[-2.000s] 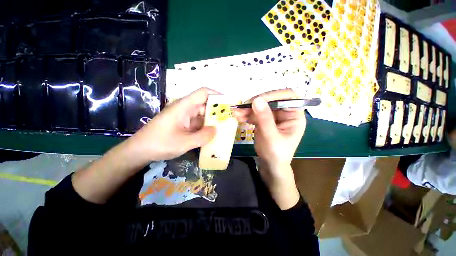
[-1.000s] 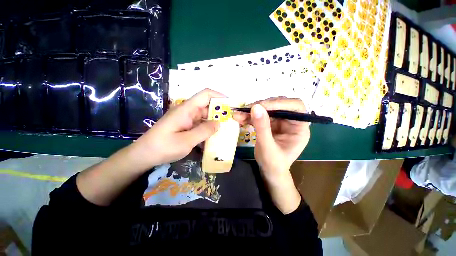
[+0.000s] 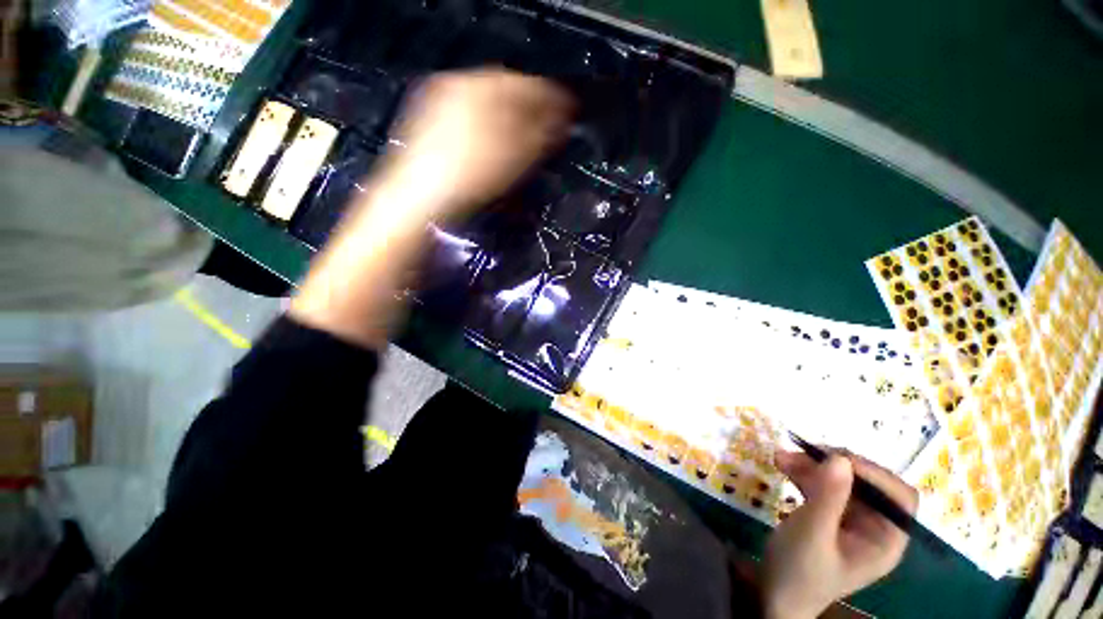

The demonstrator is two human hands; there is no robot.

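My left hand [image 3: 484, 139] is blurred above the black blister tray [image 3: 532, 260]; whether it holds anything cannot be told. Two cream-gold phone pieces [image 3: 300, 169] stand side by side in the tray's left end, dark dots at their upper ends. My right hand [image 3: 835, 532] holds the black tweezers [image 3: 881, 498], their tip over the white sticker sheet [image 3: 738, 363]. The sheet has yellow patches along its near edge and dark dots along its far edge.
A black-dot sheet [image 3: 947, 290] and spare yellow sheets [image 3: 1010, 435] overlap at the right. A filled tray [image 3: 1062, 568] is cut off at lower right. Another cream-gold piece [image 3: 792, 39] lies at the top. More sticker sheets [image 3: 182, 73] and a person's sleeve [image 3: 85, 230] are at the left.
The view has turned left. My left hand has moved away to the left over the black tray, and the piece it held no longer shows there. My right hand and tweezers are now over the sheet.
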